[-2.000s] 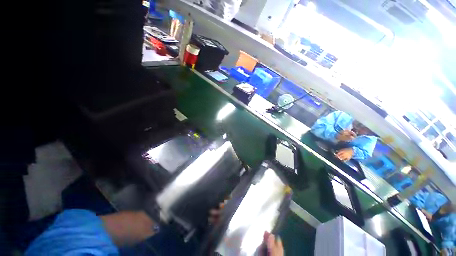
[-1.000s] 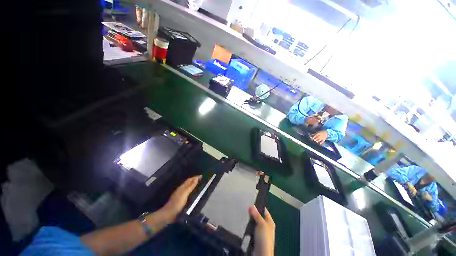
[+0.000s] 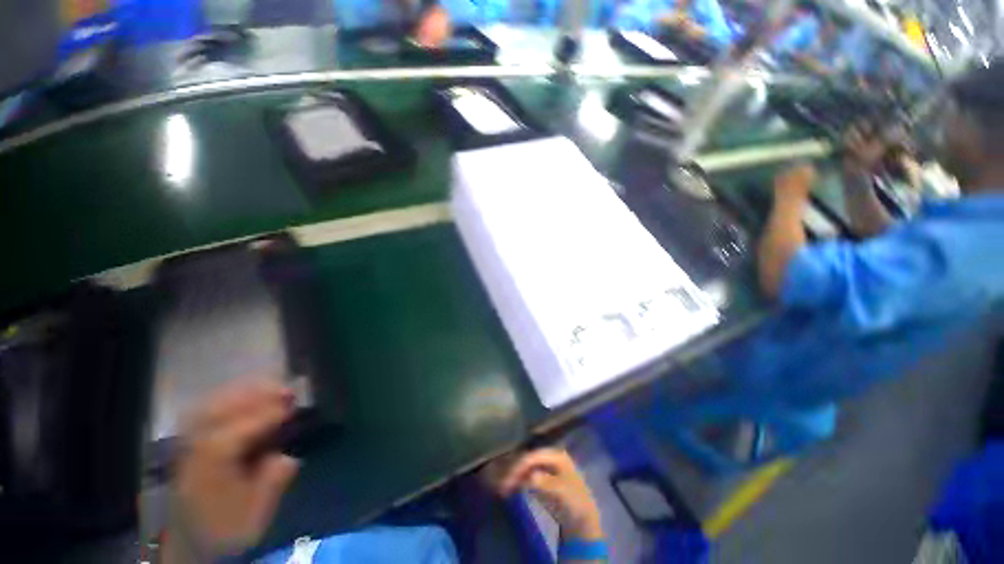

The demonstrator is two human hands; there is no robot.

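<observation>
An open tablet with a silver battery [image 3: 220,342] lies in a black carrier tray [image 3: 314,331] on the green bench mat, at the left. My left hand [image 3: 231,468] is blurred over the tray's near end, thumb and fingers apart; whether it touches or grips anything cannot be told. My right hand [image 3: 556,485] is low in the middle, just off the bench's front edge, fingers loosely curled and nothing seen in it. A tall white board tray [image 3: 573,253] stands right of the tablet, with small dark boards in its near compartments [image 3: 639,320].
Black trays with tablets [image 3: 328,132] [image 3: 482,112] lie on the green belt beyond the pale rail [image 3: 374,225]. Dark trays [image 3: 66,397] are at the far left. A person in blue [image 3: 892,264] works at right. A blue bin [image 3: 617,485] with a dark frame is below the bench.
The view has swung right and down. The tray that both hands held now lies on the mat. My right hand has let go and moved to the bench's front edge.
</observation>
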